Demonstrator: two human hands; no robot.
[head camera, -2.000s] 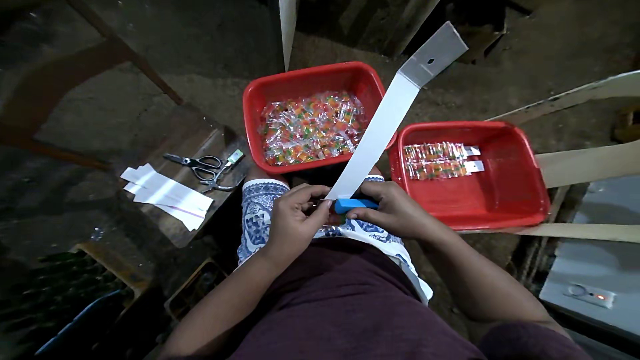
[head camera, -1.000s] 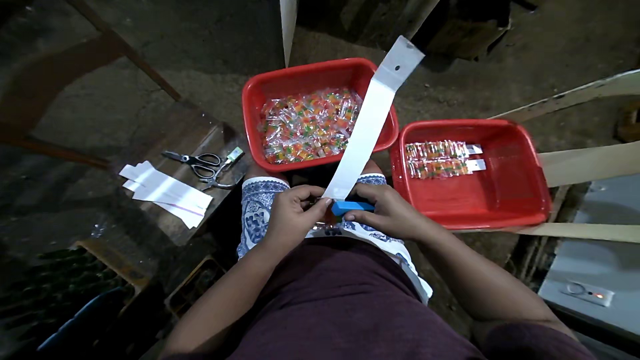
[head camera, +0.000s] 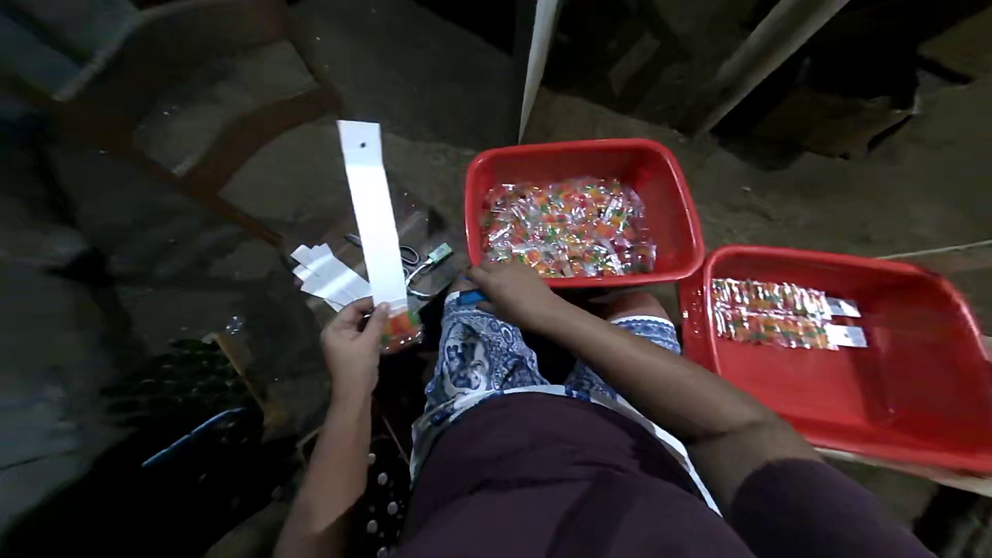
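My left hand (head camera: 355, 341) pinches the lower end of a long white card strip (head camera: 373, 217), which stands up and has a small hole near its top. A clear packet of colourful sweets (head camera: 401, 328) hangs at that lower end. My right hand (head camera: 511, 291) is over my knee, at the near edge of a red plastic tub (head camera: 585, 149) holding many such packets (head camera: 573, 225). A blue tool (head camera: 470, 297), partly hidden, lies under its fingers. Whether the fingers grip it is hard to see.
More white strips (head camera: 329, 275) and scissors (head camera: 409, 254) lie on a small surface at the left, with a green-and-white object (head camera: 439, 253). A second red tub (head camera: 845, 395) at the right holds rows of packets (head camera: 771, 314) on white strips. A pale board (head camera: 536, 70) stands behind.
My left hand has moved left with the white strip, away from my right hand. The sweets packet now shows at the strip's lower end. The view has shifted.
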